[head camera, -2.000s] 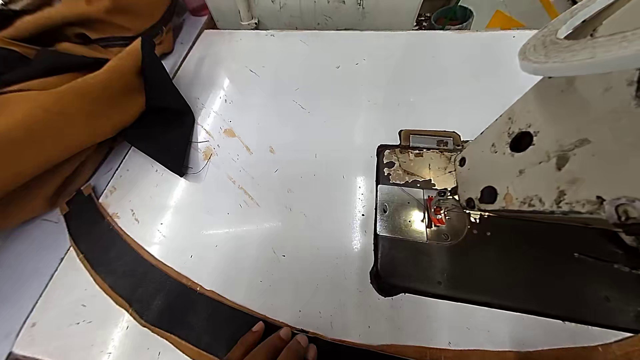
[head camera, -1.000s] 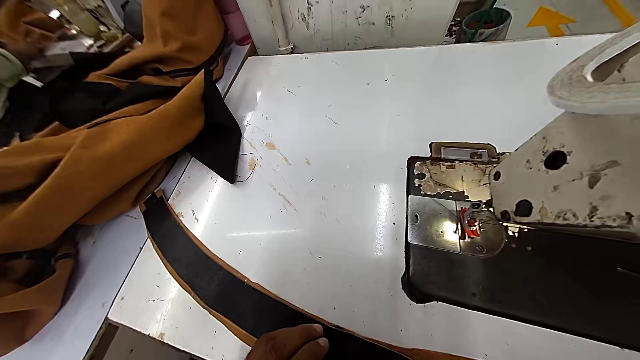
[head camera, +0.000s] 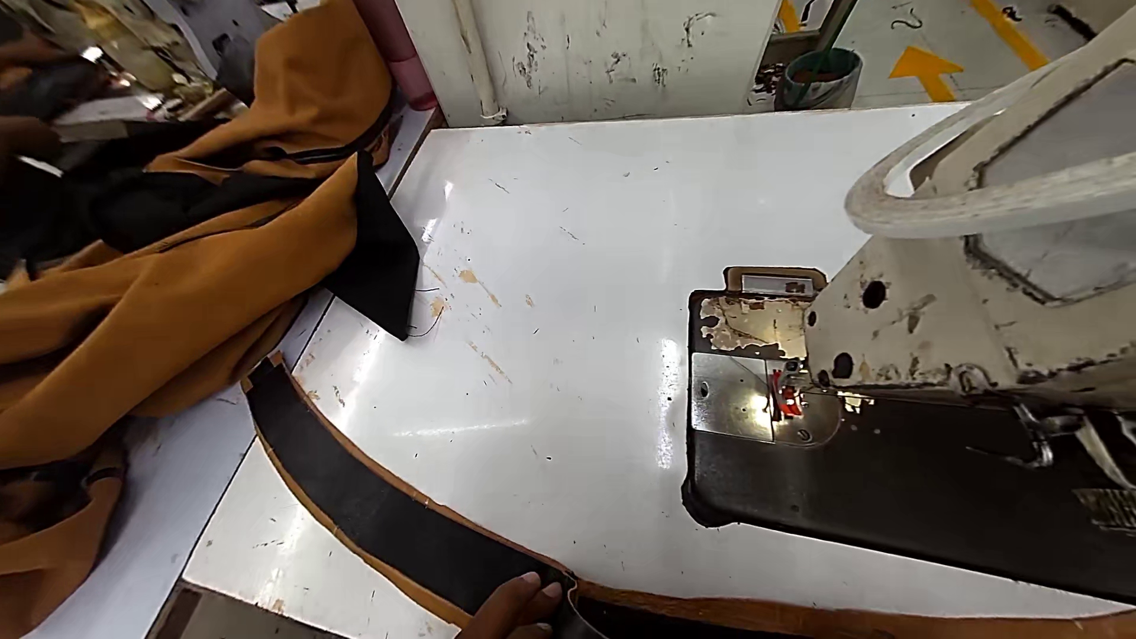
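My left hand (head camera: 515, 608) is at the bottom edge, its fingertips on a long curved fabric strip (head camera: 382, 506), black with brown edges. Beside the fingertips the strip bends up in a fold. Its far end lies at the left, near a heap of brown and black fabric (head camera: 222, 257); the rest runs along the bottom to the right edge. My right hand is out of view. A sewing machine (head camera: 941, 328) stands at the right, its needle area lit over a metal plate (head camera: 732, 395), with a red part beside the needle.
The white table top (head camera: 550, 355) has scratches and worn spots. A white ring-shaped part (head camera: 985, 209) overhangs the machine at upper right. Behind the table are a scuffed panel (head camera: 621, 53) and a green container (head camera: 821, 80). Part of another person's hand (head camera: 27, 138) shows at far left.
The view has shifted toward the left and far side. The strip now bends up in a fold at my left fingertips, where it lay flatter before.
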